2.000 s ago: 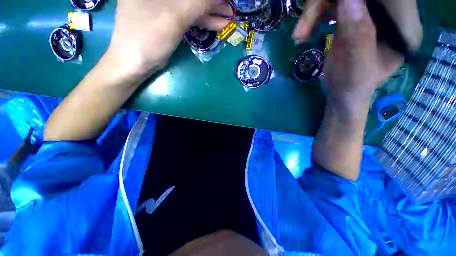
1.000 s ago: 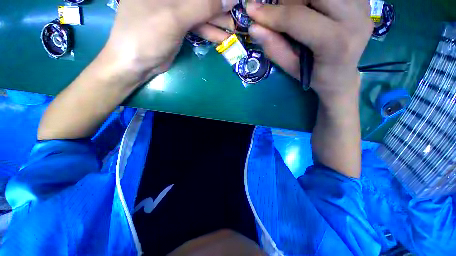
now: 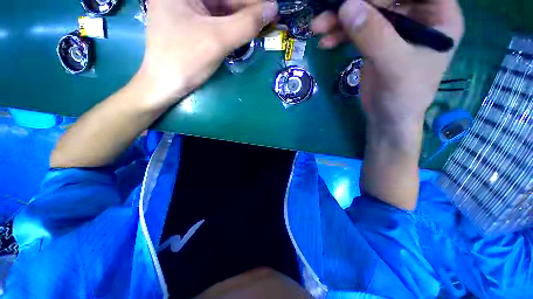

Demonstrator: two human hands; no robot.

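My left hand is at the top of the view, its thumb and fingers on a round housing cut off by the top edge. My right hand holds a black hand tool, its thick end sticking out past the palm. The tool's tip is near the held housing; contact is unclear. A battery with a yellow end and a second battery lie just below the held housing. Another round housing with a pale centre lies below them.
Round housings and a battery lie at the left on the green bench. Another housing is partly behind my right hand. At the right are dark tweezers, a blue ring-shaped item and stacked clear trays.
My right hand has turned, so the tool now points sideways rather than down. The battery hanging near my left fingers has shifted up, uncovering the housing below. The tweezers lie further right in view.
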